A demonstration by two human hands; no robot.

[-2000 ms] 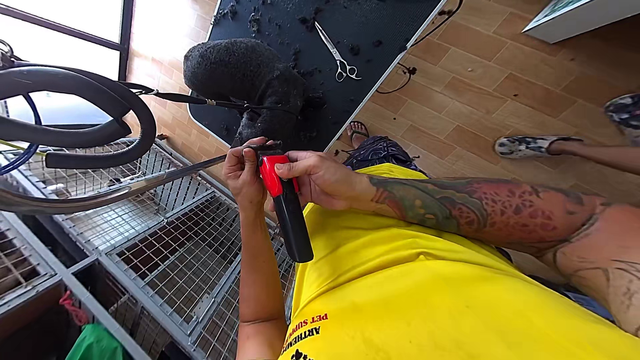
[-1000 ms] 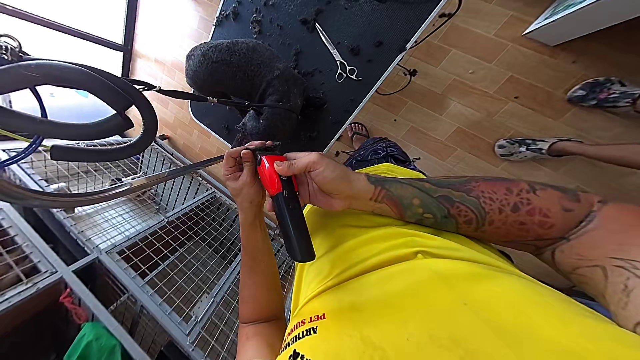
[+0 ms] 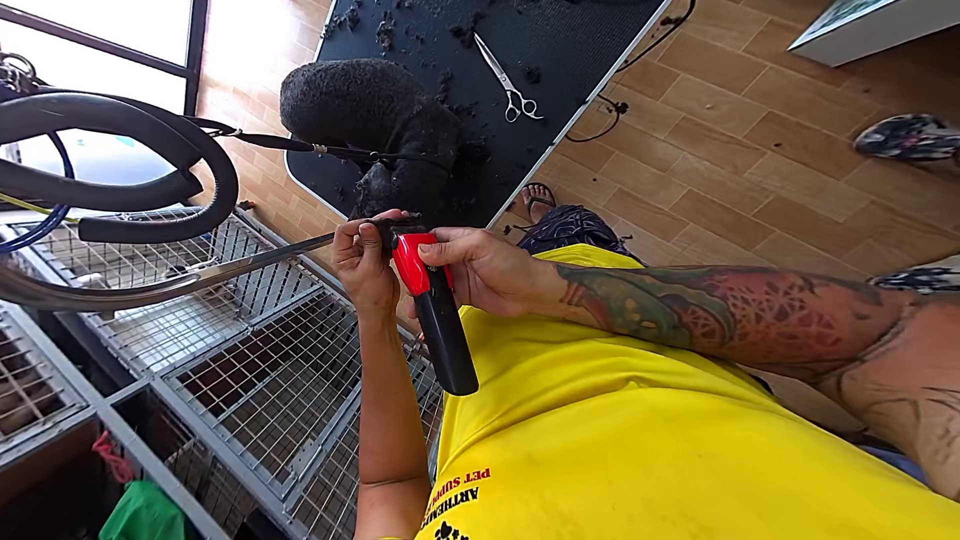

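My right hand (image 3: 487,270) is closed around a red and black cordless pet clipper (image 3: 412,264), thumb on its red casing. The clipper's black handle points down toward my yellow shirt. Beside the clipper's head, my left hand (image 3: 369,259) has its fingers curled, pinching something dark that is too small to name; it may be part of the dog. A black dog (image 3: 352,105) with short-clipped fur is on the dark grooming table (image 3: 585,45), a black leash strap (image 3: 277,141) around its neck. Steel grooming scissors (image 3: 504,79) lie on the tabletop among loose fur clumps.
Wire cages (image 3: 262,390) stand at the lower left. A padded black loop (image 3: 161,217) and a curved metal arm (image 3: 247,262) reach in from the left. Another person's shoe (image 3: 907,137) is on the tiled floor at right. A black cord (image 3: 660,37) hangs by the table edge.
The other person's feet at the right have shifted. My hands and the clipper have stayed nearly in place, and the dog shows little movement.
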